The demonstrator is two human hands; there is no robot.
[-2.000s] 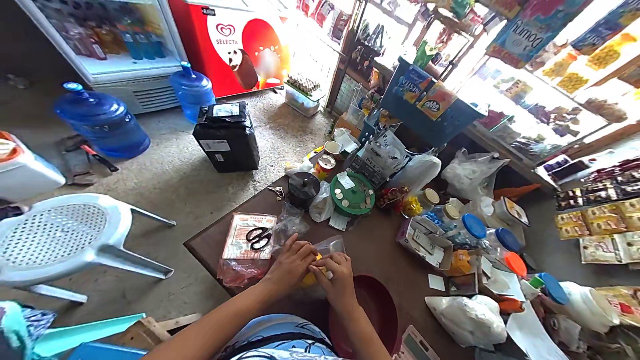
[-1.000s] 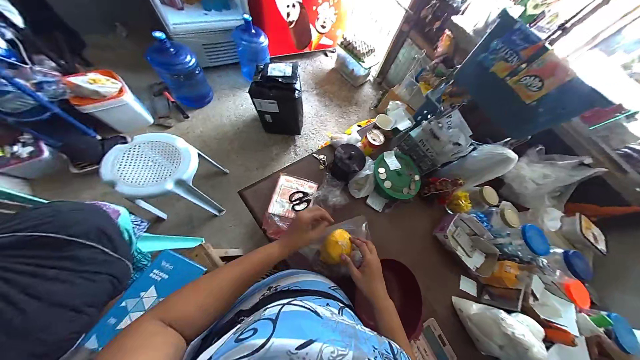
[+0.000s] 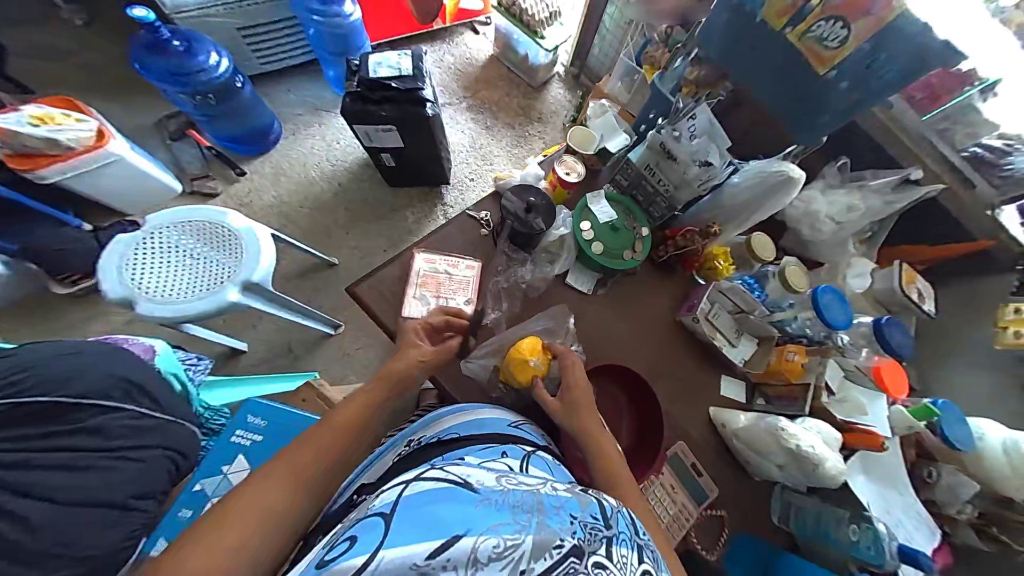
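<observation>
My right hand holds a knotted yellow bundle between thumb and fingers, over a clear plastic bag near the table edge. What the bundle contains is not clear. To its left, my left hand has its fingers closed at the near edge of a flat packet with red print. A dark piece shows at those fingertips, apparently the scissors, mostly hidden by the hand. A dark red bowl is beside my right hand, partly covered by the forearm.
On the brown table are a green round container with coins on its lid, a black pot, keys, a calculator, an open carton and several jars. A plastic stool stands left, by a blue record book.
The black-handled scissors lay on the printed packet in both earlier frames and no longer show there. My left hand has moved to the packet's near edge. My right hand stays with the yellow bundle.
</observation>
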